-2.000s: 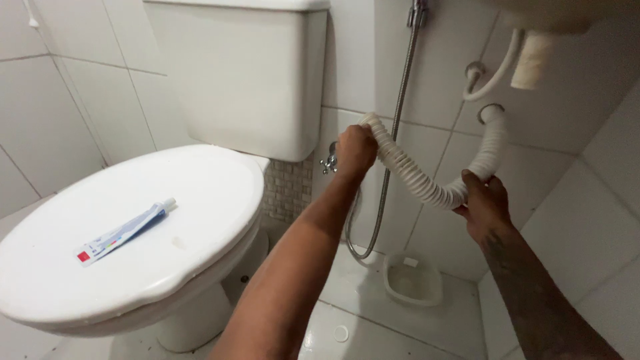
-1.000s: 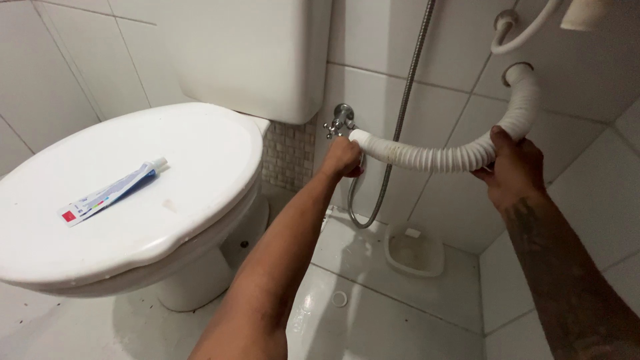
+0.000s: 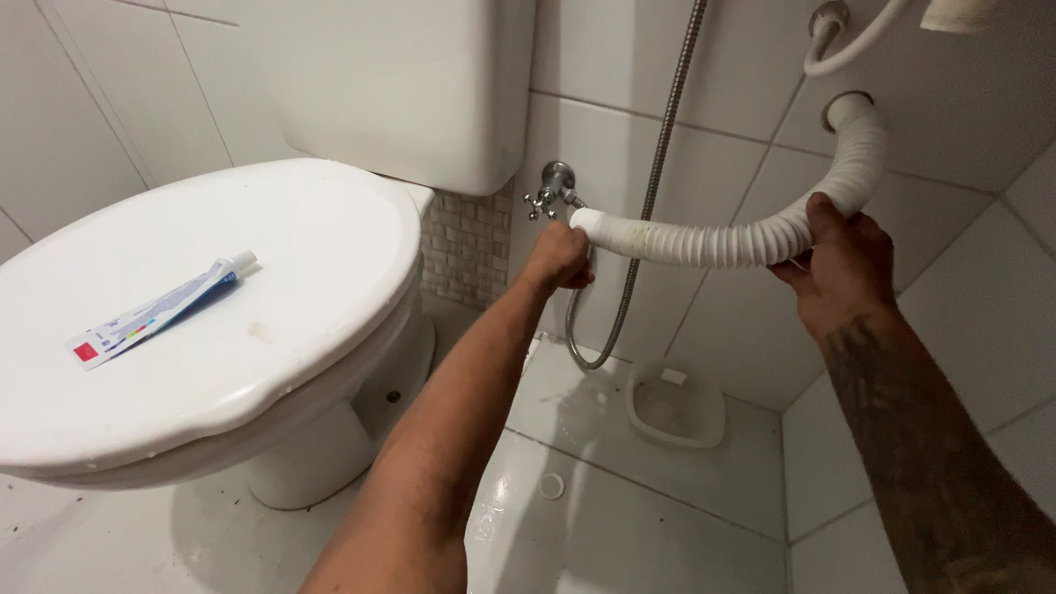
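Note:
A white corrugated drain hose (image 3: 726, 245) curves from a hole in the tiled wall down and left to its smooth free end. My left hand (image 3: 561, 257) is closed at that free end, just under a chrome cross-handle valve (image 3: 549, 191); its fingertips are partly hidden. Farther right, my right hand (image 3: 846, 264) grips the ribbed bend from below, thumb on the near side. Behind the hose hangs a flexible metal shower hose (image 3: 660, 157), which loops near the floor.
At left stands a toilet with its lid (image 3: 330, 247) down and a toothpaste tube (image 3: 165, 309) on it. A plastic basin (image 3: 676, 412) sits on the floor by the wall, a round white disc (image 3: 551, 486) nearer. A pipe end (image 3: 953, 15) hangs at upper right.
The free end of the drain hose has come down from above the valve's level to beside it, held by my left hand. The view has tilted downward and closer.

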